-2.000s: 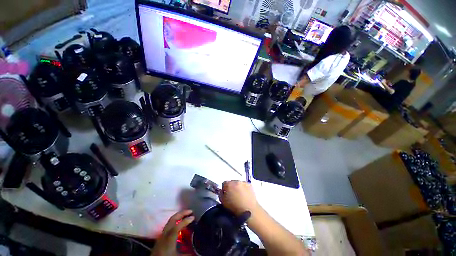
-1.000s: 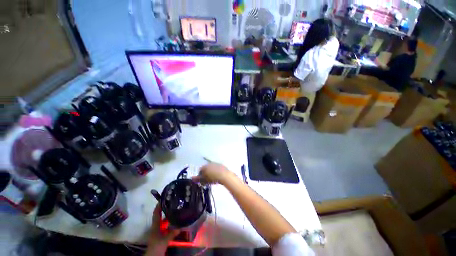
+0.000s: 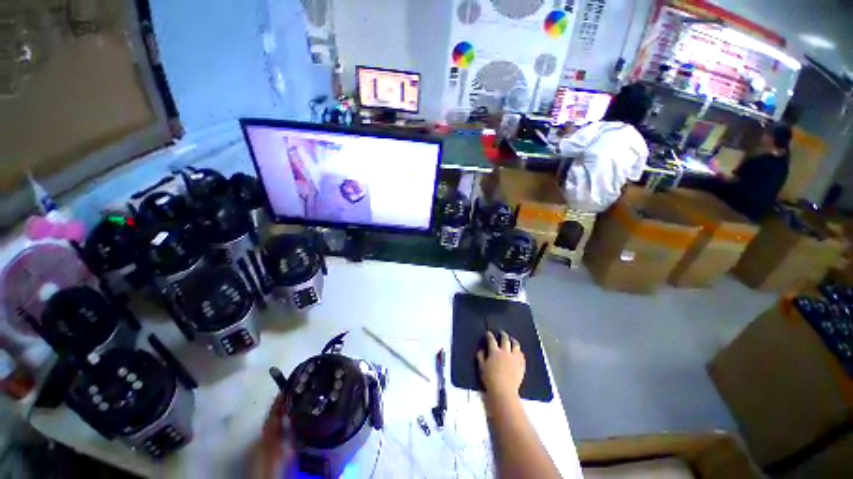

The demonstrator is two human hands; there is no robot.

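A PTZ dome camera stands upright at the bench's front, its black head with a row of round lights facing up and blue light glowing at its base. My left hand is blurred and partly cut off, against the camera's left side; its fingers are partly hidden. My right hand lies over the mouse on the black mouse pad; the mouse is mostly hidden beneath it. The monitor shows a pale live picture with a dark round spot.
A thin tan stick, a dark pen-like tool and a small metal piece lie on the white tabletop. Several dome cameras crowd the left; others stand right of the monitor. A pink fan is at far left. Two people and cartons are beyond.
My right hand has moved from the camera to the mouse. The camera's base glow went from red to blue. The monitor picture has changed, and a small metal piece now shows on the tabletop.
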